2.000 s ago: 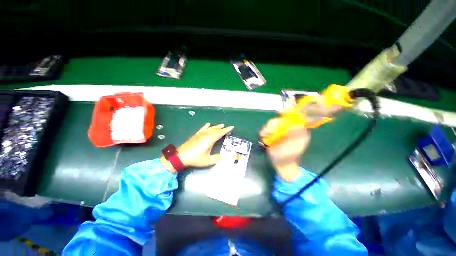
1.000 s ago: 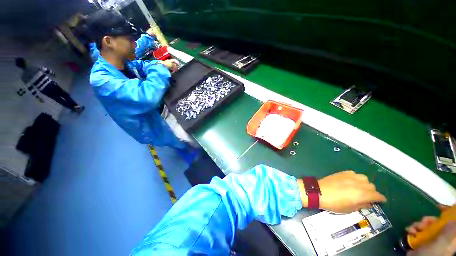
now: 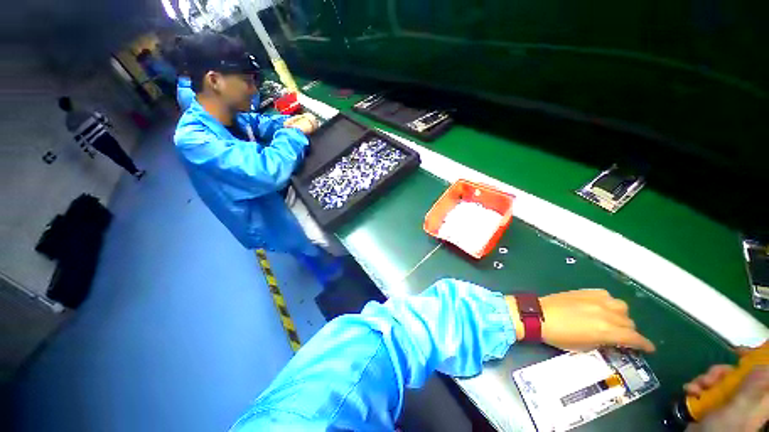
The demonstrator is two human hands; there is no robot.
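Observation:
An open phone assembly (image 3: 578,392), silver-white with a small orange part and a dark strip, lies flat on the green mat at the lower right. My left hand (image 3: 590,321), with a dark red wristband, rests over its upper edge, fingers pointing right and palm down. My right hand (image 3: 729,401) is at the lower right, partly cut off by the edge, wrapped around the yellow electric screwdriver (image 3: 734,381). The screwdriver's dark tip is right of the phone, apart from it.
A red bin (image 3: 469,218) with white contents stands beyond my left forearm, with small pale rings beside it. A black tray (image 3: 356,173) of shiny pieces is farther left. Phone units (image 3: 611,187) lie on the green belt. A person in blue (image 3: 240,160) works at the bench.
Since two seconds ago the view has swung left, bringing the person and floor into sight. My left hand stays at the phone's upper part; my right hand still holds the screwdriver, now near the picture's edge.

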